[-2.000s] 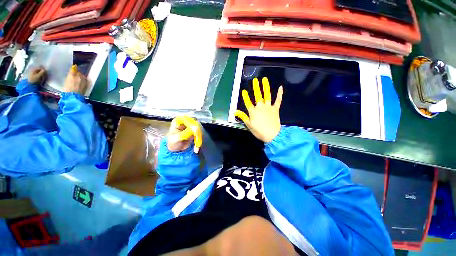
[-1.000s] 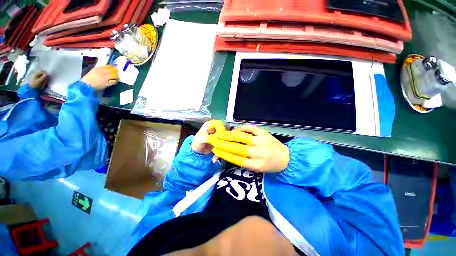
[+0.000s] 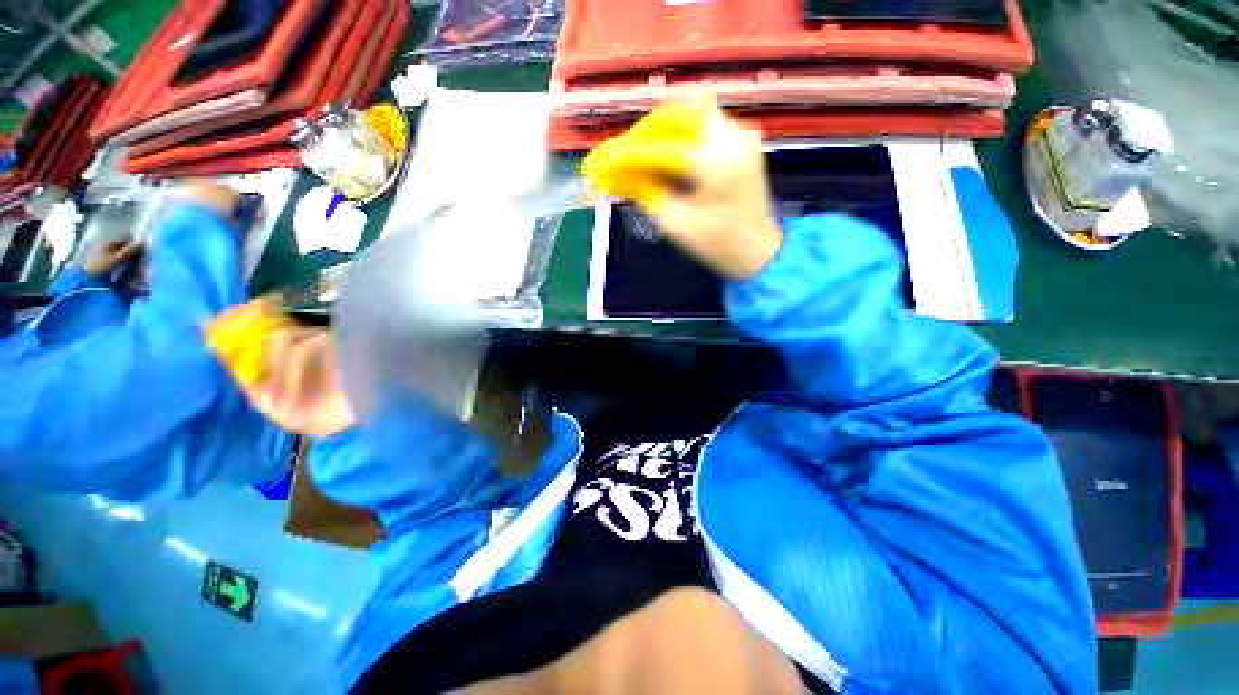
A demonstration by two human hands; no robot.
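My left hand [image 3: 285, 364], with yellow finger cots and blurred, is raised at the left, closed on one end of a clear film sheet [image 3: 408, 299]. My right hand [image 3: 693, 177], also with yellow cots and blurred, is raised over the dark panel and closed on the film's other end. The film hangs slack between the hands, above the white film stack [image 3: 476, 149]. The black glossy panel [image 3: 829, 183] lies face up on the white mat [image 3: 938, 231], partly hidden by my right hand and sleeve.
Red-orange trays [image 3: 788, 52] are stacked behind the mat. Bottles stand on a plate at right [image 3: 1094, 170] and on another at left [image 3: 351, 152]. A blue strip [image 3: 984, 245] lies on the mat's right side. Another person's blue sleeve [image 3: 177, 353] is at left. An open cardboard box [image 3: 326, 513] is below the bench.
My hands were together in front of my chest; they have moved up and apart with a clear film now between them. The view has shifted slightly.
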